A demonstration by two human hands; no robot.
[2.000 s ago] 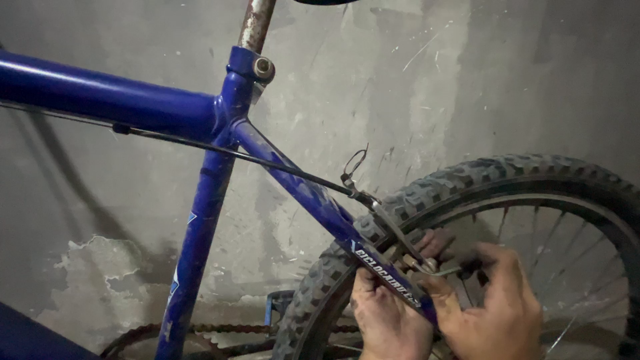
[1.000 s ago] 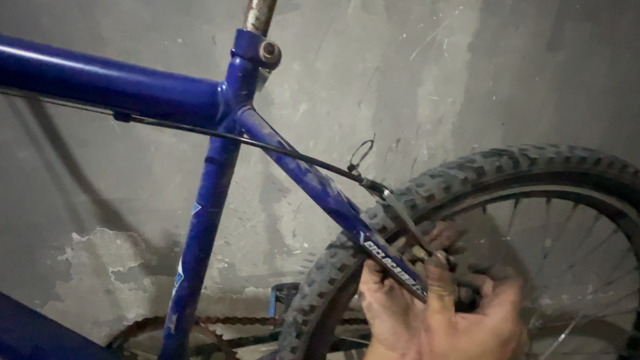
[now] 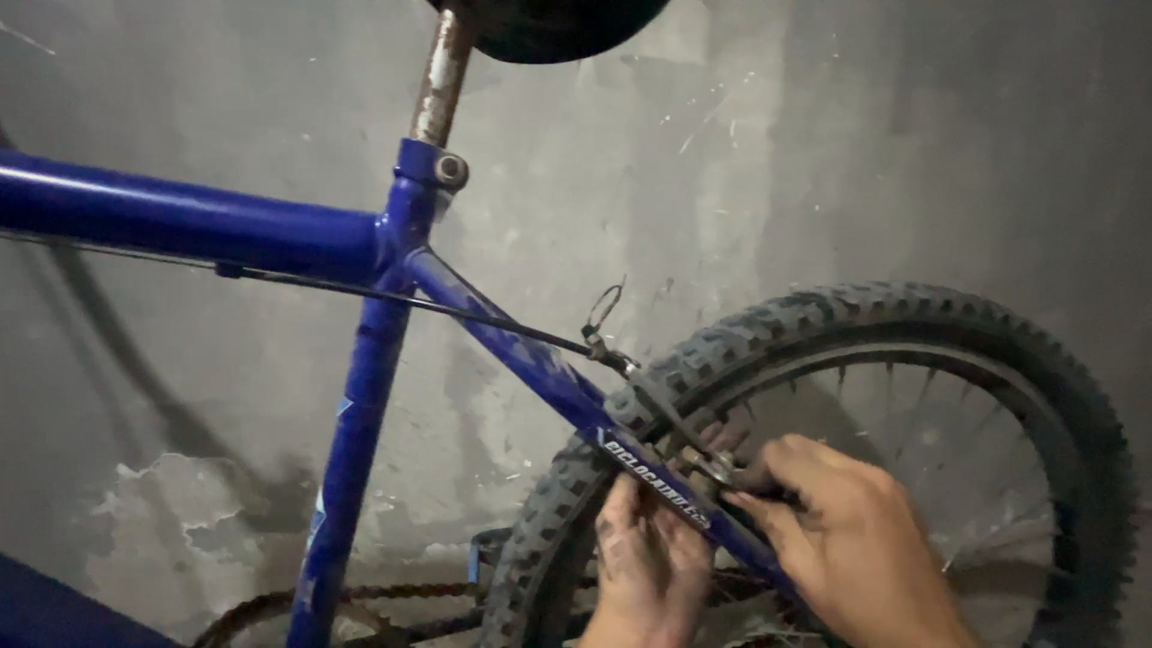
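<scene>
A bicycle with a blue frame stands by a grey wall. Its rim brake arm (image 3: pixel 670 414) slants down over the knobby rear tire (image 3: pixel 774 324) to a bolt (image 3: pixel 720 466) beside the seat stay (image 3: pixel 558 387). My left hand (image 3: pixel 648 558) reaches up from below behind the stay; some fingers are hidden there, and what they hold is unclear. Right of the bolt, my right hand (image 3: pixel 837 531) has its thumb and fingers pinched around a small dark object, partly hidden by the fingers. The black brake cable (image 3: pixel 495 319) runs to the top of the brake arm.
Above the rusty seat post (image 3: pixel 438 81) is a dark saddle (image 3: pixel 567 27). A rusty chain (image 3: pixel 405 591) and part of a pedal (image 3: pixel 474 558) are low behind the frame. Wheel spokes (image 3: pixel 922 405) lie beyond my right hand. The wall (image 3: pixel 270 378) has peeling paint.
My right hand, close against my left one second ago, has moved apart to the right of it. The view has shifted, bringing more of the saddle into sight.
</scene>
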